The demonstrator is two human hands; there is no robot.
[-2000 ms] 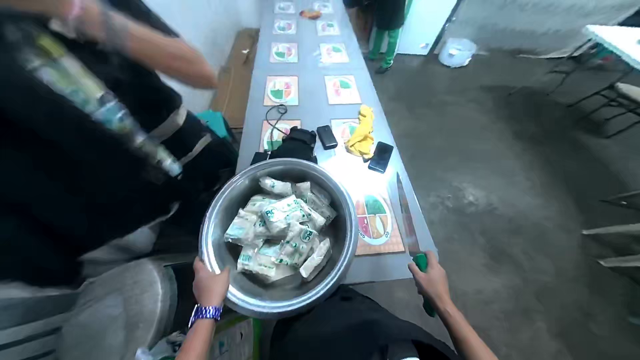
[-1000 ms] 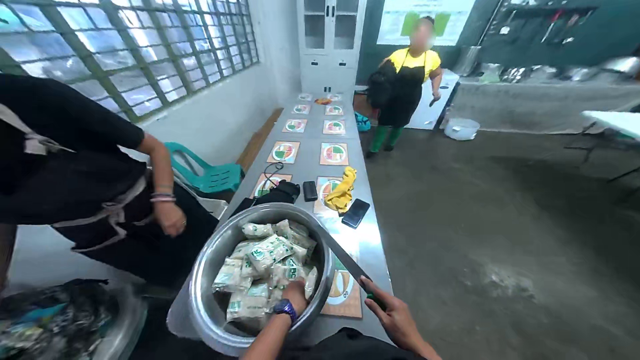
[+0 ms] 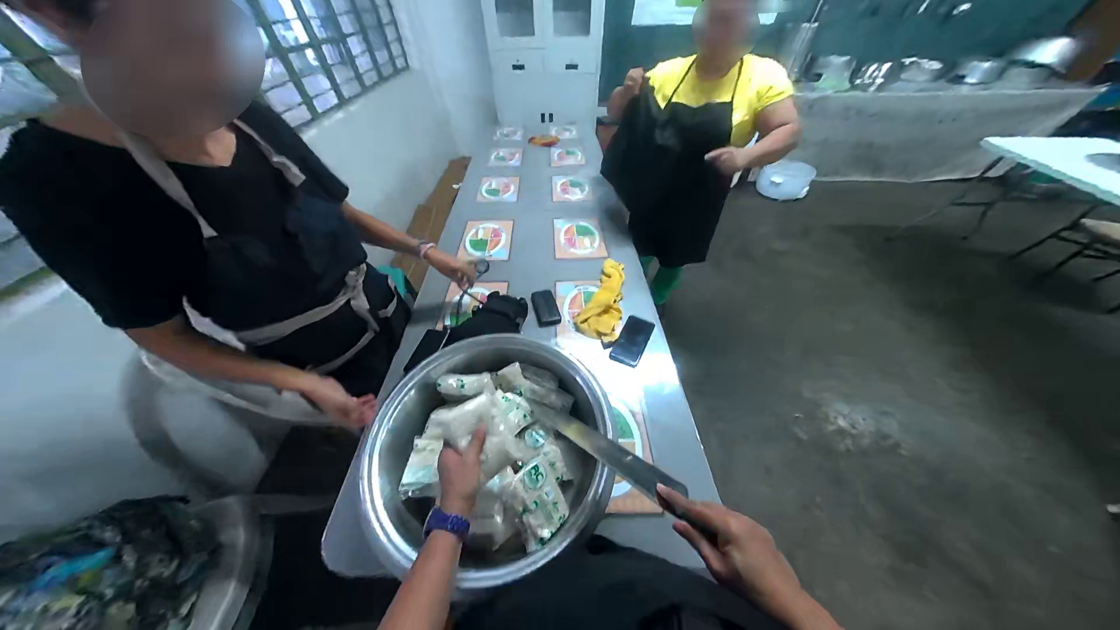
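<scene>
A large round metal pot (image 3: pixel 378 490) stands at the near end of the long grey table, filled with clear plastic packets (image 3: pixel 542 490) of pale contents with green print. My left hand (image 3: pixel 461 472), with a purple watch at the wrist, reaches into the pot and grips one of these packets. In my right hand (image 3: pixel 726 538) is a long-bladed knife (image 3: pixel 612 455); its blade lies across the pot's right rim, the tip among the packets. The knife's handle is mostly hidden by my fingers.
Printed placemats (image 3: pixel 579 238) line the table (image 3: pixel 534 254). Beyond the pot lie a black bag (image 3: pixel 490 319), a dark case (image 3: pixel 545 308), a yellow cloth (image 3: pixel 602 302) and a smartphone (image 3: pixel 632 340). One person stands close at left, another beyond at right. A bin of plastic waste (image 3: pixel 232 560) is lower left.
My left hand has gone from the pot's rim to the packets inside. The knife has moved from the table's right side to over the pot. The person at left now reaches over the table.
</scene>
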